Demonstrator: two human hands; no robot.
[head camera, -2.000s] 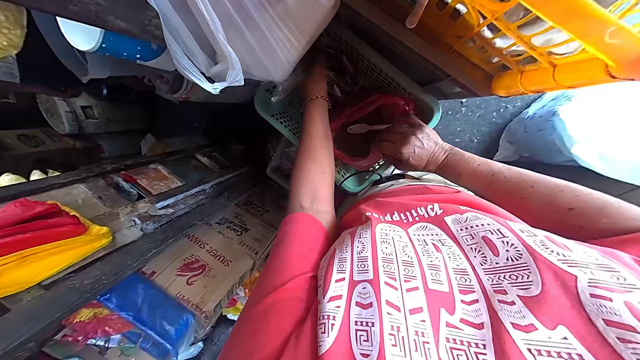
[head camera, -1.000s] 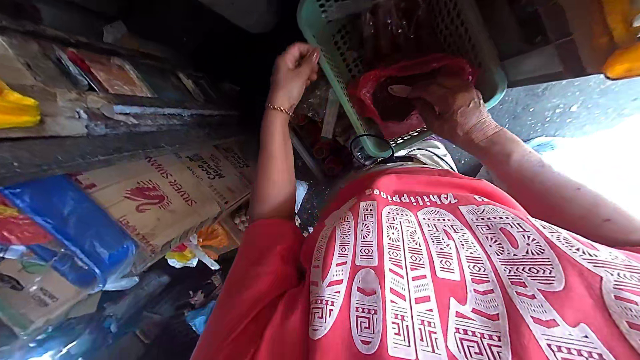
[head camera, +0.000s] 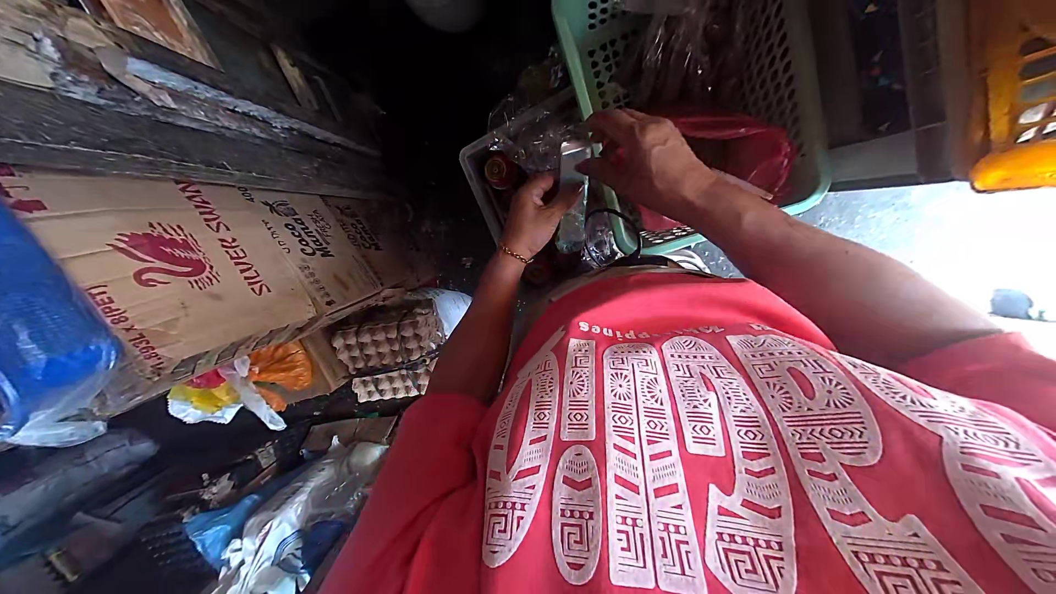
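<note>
My left hand (head camera: 540, 216), with a bracelet at its wrist, has its thumb and fingers on the edge of a clear plastic bag (head camera: 571, 169) above a whitish crate (head camera: 478, 177). A round red-topped container (head camera: 500, 170) stands in that crate. Facing it, my right hand (head camera: 652, 157) pinches the upper part of the same clear plastic with thumb and fingertips. Its wrist lies over the rim of a green perforated plastic basket (head camera: 813, 99). In the basket are a red plastic bag (head camera: 755, 157) and clear-wrapped dark items (head camera: 685, 58). The bag's contents cannot be made out.
At left are a cardboard box (head camera: 190, 264), a blue plastic-wrapped bundle (head camera: 49, 330) and a worn wooden shelf (head camera: 181, 124). Stacked egg trays (head camera: 388, 342) stand by my left forearm, with plastic bags (head camera: 289, 511) below. An orange crate (head camera: 1006, 157) is at upper right.
My right hand has left the red bag in the basket and moved left to the clear plastic. My left hand, raised alone a second ago, is now at that plastic too.
</note>
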